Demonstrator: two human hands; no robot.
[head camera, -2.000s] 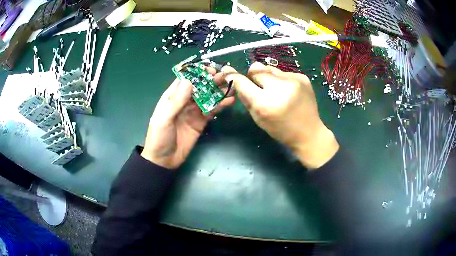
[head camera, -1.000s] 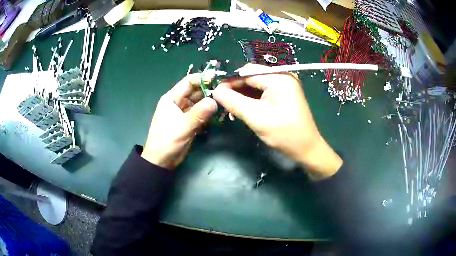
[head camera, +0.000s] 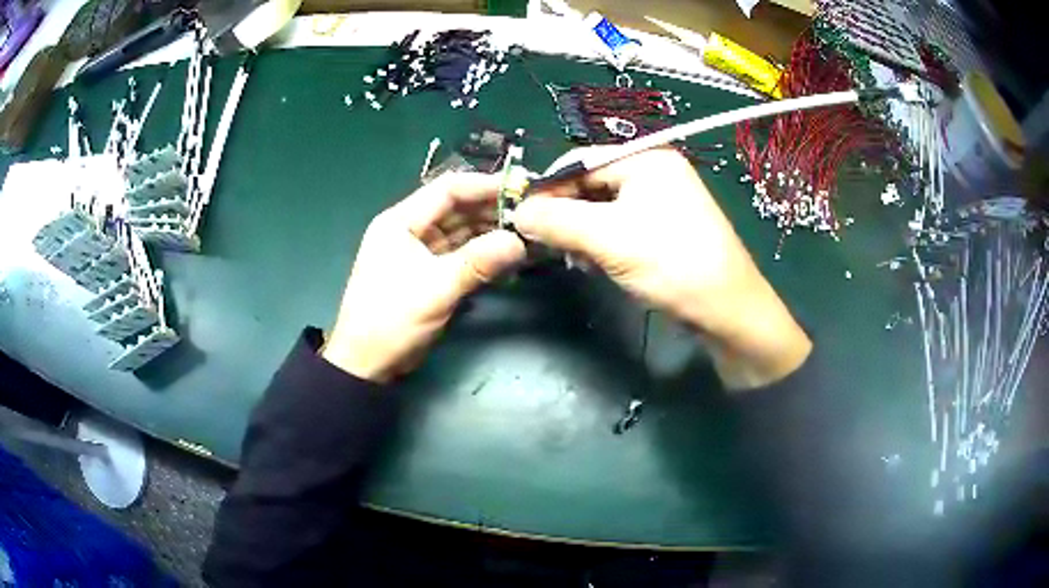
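Note:
My left hand (head camera: 420, 276) holds the green circuit board (head camera: 507, 193) by its lower part, turned nearly edge-on. My right hand (head camera: 656, 241) is closed at the board's right side, its fingertips pinching something small that they hide. A white sleeved cable (head camera: 736, 114) runs from a black section (head camera: 558, 176) at the board over my right hand and away to the upper right. A small black module with leads (head camera: 628, 416) lies on the green mat below my right hand.
Finished boards (head camera: 138, 322) stand in rows at the left. Black leads (head camera: 443, 66), dark-red leads (head camera: 615, 111) and a red bundle (head camera: 799, 149) lie at the rear. Loose white cables (head camera: 978, 345) lie far right. A yellow-handled tool (head camera: 742, 64) and a blue-and-white tube (head camera: 611, 40) lie behind.
The board was face-up two seconds ago and is now edge-on, slightly further right than a second ago. The white cable swung with it. The small black module has come into view on the mat.

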